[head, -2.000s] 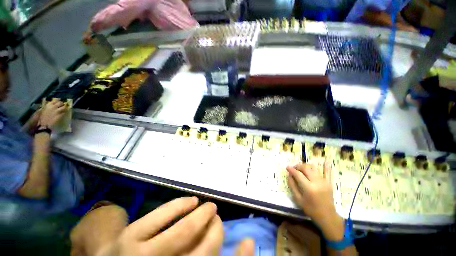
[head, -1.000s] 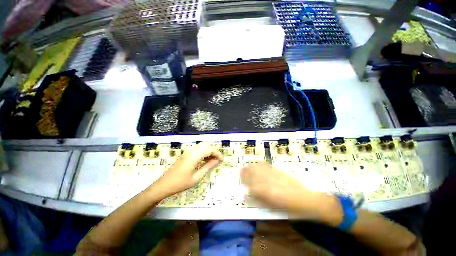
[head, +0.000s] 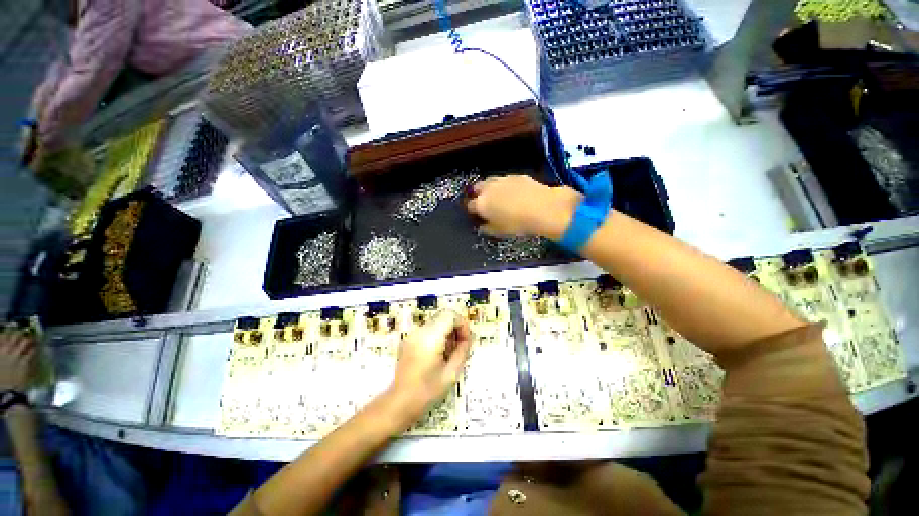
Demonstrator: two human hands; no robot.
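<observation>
My left hand [head: 428, 365] is over the left circuit board panel [head: 292, 388], fingers curled near the boards' far edge; whether it holds a part cannot be told. My right hand [head: 512, 207], with a blue wrist strap [head: 587, 212], reaches over the black parts tray [head: 443, 252]. Its fingertips are at the right end of the upper pile of silvery leaded components [head: 428, 199]; any part between them is too small to see. Another pile [head: 386, 257] lies left in the tray, and one lies partly below my right hand. My right forearm covers part of the right panel [head: 574, 373].
A small side bin [head: 315, 259] holds silvery parts. A brown strip [head: 443, 141] and white box [head: 448, 81] stand behind the tray. A component bag [head: 294, 169] leans at left. Gridded trays [head: 615, 40] are at back. A neighbour's hand [head: 15, 358] shows at the left edge.
My right hand has moved from the boards up to the tray. My left hand has stayed over the boards. The view has turned, and the blue cord now arcs across the white box.
</observation>
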